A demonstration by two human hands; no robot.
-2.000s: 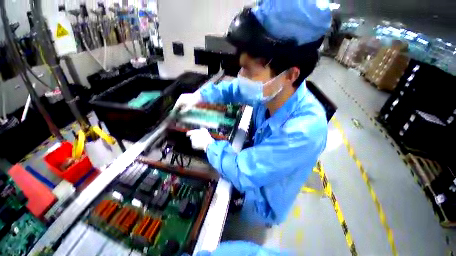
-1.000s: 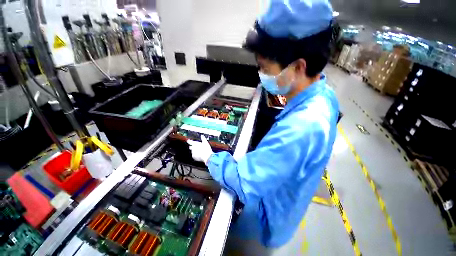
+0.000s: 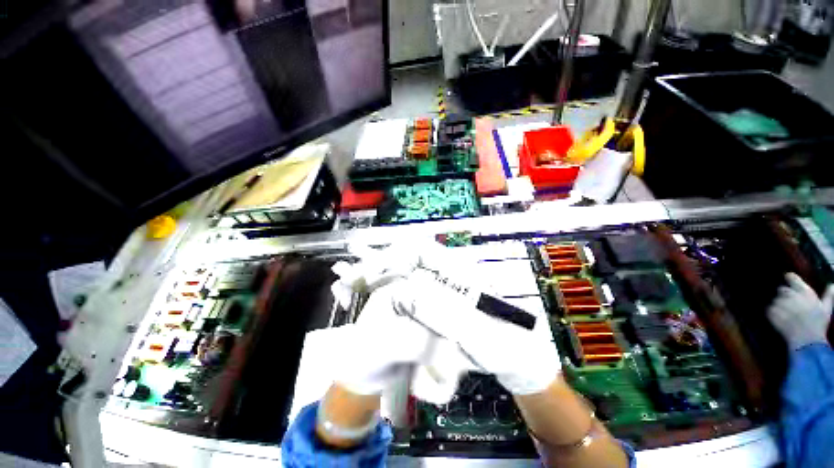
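Both my hands wear white gloves and meet over the left part of a large circuit board [image 3: 631, 388]. My right hand [image 3: 489, 343] is closed around a white marker pen [image 3: 506, 310], whose black end points right. My left hand [image 3: 389, 338] overlaps it on the left; its fingers are blurred and its grip is unclear. White plates [image 3: 512, 265] lie partly under the hands. Three orange-copper coils [image 3: 579, 297] stand right of them, with dark blocks [image 3: 631, 251] beyond. Black round capacitors [image 3: 466, 402] show below the hands.
Another board [image 3: 219, 320] lies left; white paper [image 3: 315, 366] lies between boards. Behind the rail [image 3: 585, 219] are a sample board [image 3: 421, 164], a tray of teal pieces [image 3: 428, 201], a red bin [image 3: 549, 155] and a black tote [image 3: 677, 119]. A monitor [image 3: 210, 82] overhangs left; a co-worker's gloved hand [image 3: 800, 311] is right.
The view has swung left and down from the co-worker to the board in front of me. Both my gloved hands and the marker pen now show. The co-worker is mostly out of view.
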